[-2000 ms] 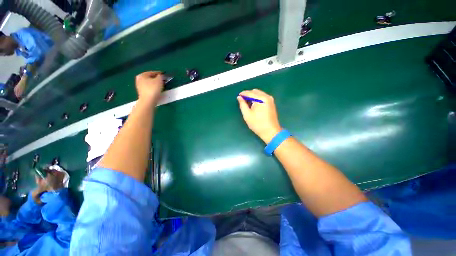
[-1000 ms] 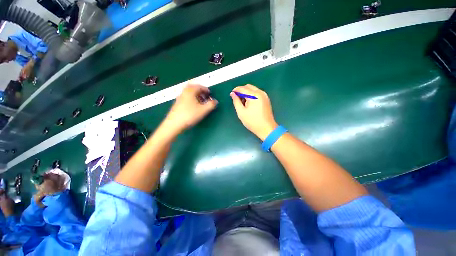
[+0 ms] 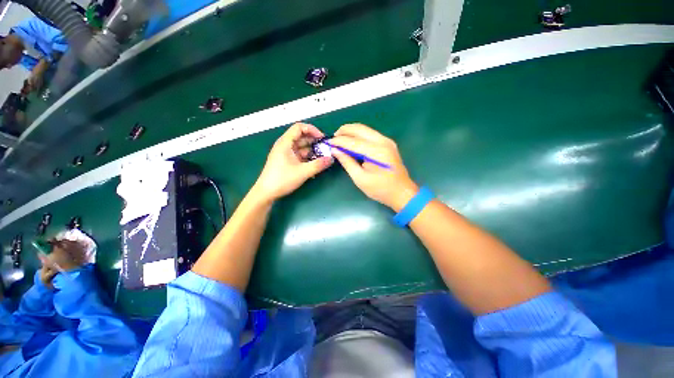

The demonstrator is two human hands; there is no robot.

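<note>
My left hand holds a small electronic module with a whitish, shiny face in its fingertips, above the green bench top. My right hand holds a thin blue pen-like tool and meets the left hand at the module. The tool's tip end is at the module; exact contact is too small to tell. Fingers partly cover the module. A blue wristband is on my right wrist.
A white guide rail with a pale post stands beyond my hands. Spaced modules lie on the green conveyor. A black box with white paper is at left. Another person's hands are far left; a black tray is far right.
My left hand has come back from the conveyor with a module to my right hand. The blue tool has moved to the module. Conveyor modules have shifted left.
</note>
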